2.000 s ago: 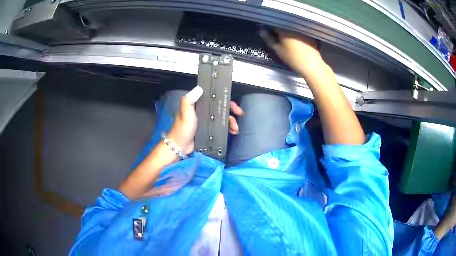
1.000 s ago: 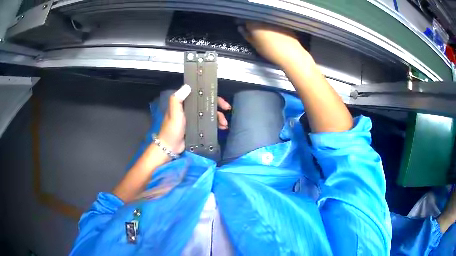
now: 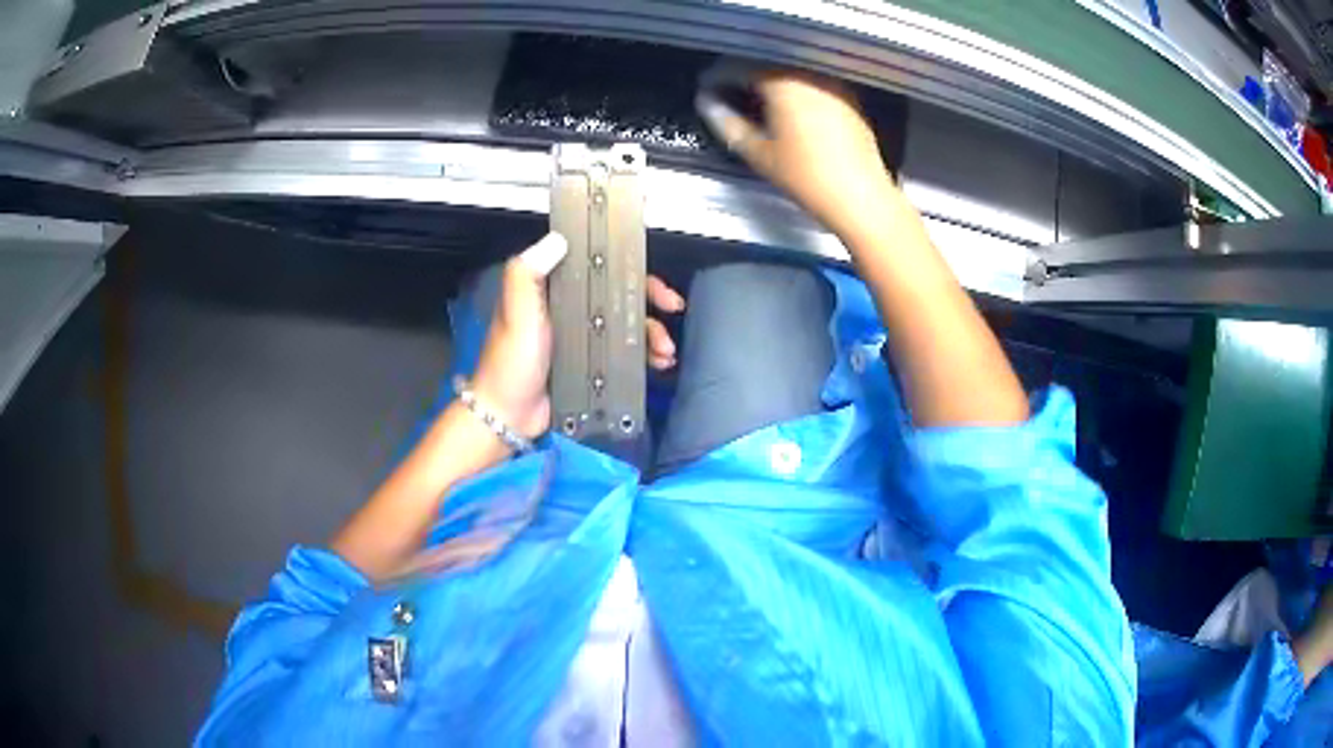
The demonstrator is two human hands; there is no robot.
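The flat grey-brown fixture plate (image 3: 598,292) stands lengthwise above my lap, its far end at the metal edge of the line. It has a row of small studs and end holes. My left hand (image 3: 529,344) holds it, thumb with a white finger cot on the left edge and fingertips showing at the right edge. My right hand (image 3: 790,135) is blurred over the black speckled tray (image 3: 599,91), with a pale finger cot on one digit. Whether it holds a small part cannot be seen.
The metal edge (image 3: 351,170) of the line runs across in front of me, with an upper rail beyond. A metal beam (image 3: 1170,272) and a green box-like panel (image 3: 1254,431) are at the right. A coworker's blue sleeve (image 3: 1221,684) shows at the lower right.
The view has shifted slightly. My right hand has drawn back from under the upper rail, nearer the plate. The plate looks lighter and more tilted, still in my left hand.
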